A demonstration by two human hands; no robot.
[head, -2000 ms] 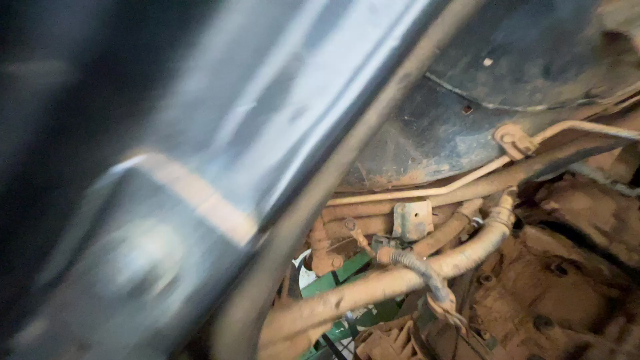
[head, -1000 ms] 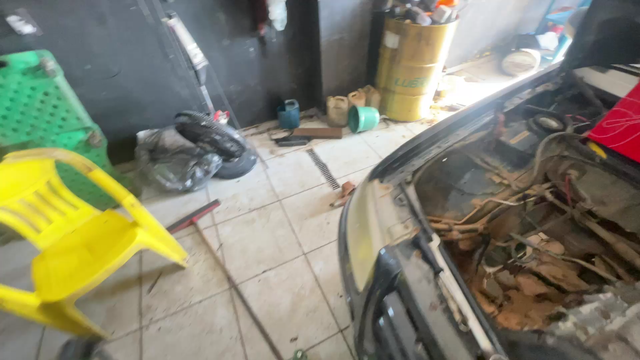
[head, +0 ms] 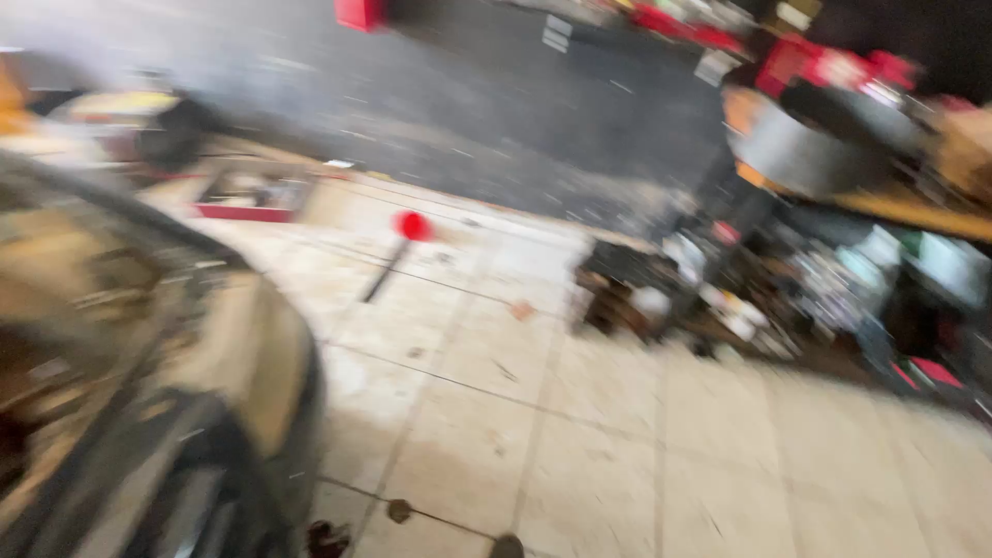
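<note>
Neither my left hand nor my right hand shows in the head view, which is blurred by motion. At the left is the front corner of a car, with its headlight (head: 267, 356) and the dark grille (head: 194, 480) below it. Part of the open engine bay (head: 70, 310) lies at the left edge. On the tiled floor beyond the car is a red round object with a dark handle or rod (head: 413, 225). The tip of a dark shoe (head: 508, 545) shows at the bottom edge.
A red-edged tray (head: 244, 211) with items lies by the dark wall (head: 480, 116). At the right, a workbench (head: 899, 215) bears blurred tools and parts, with clutter (head: 744, 310) heaped beneath it. Dark stains (head: 399, 510) mark the floor tiles (head: 604, 465) beside the car.
The view has swung widely from the engine bay, past a yellow chair and a yellow drum, to the workbench side. The car's front now stands at the left instead of the right.
</note>
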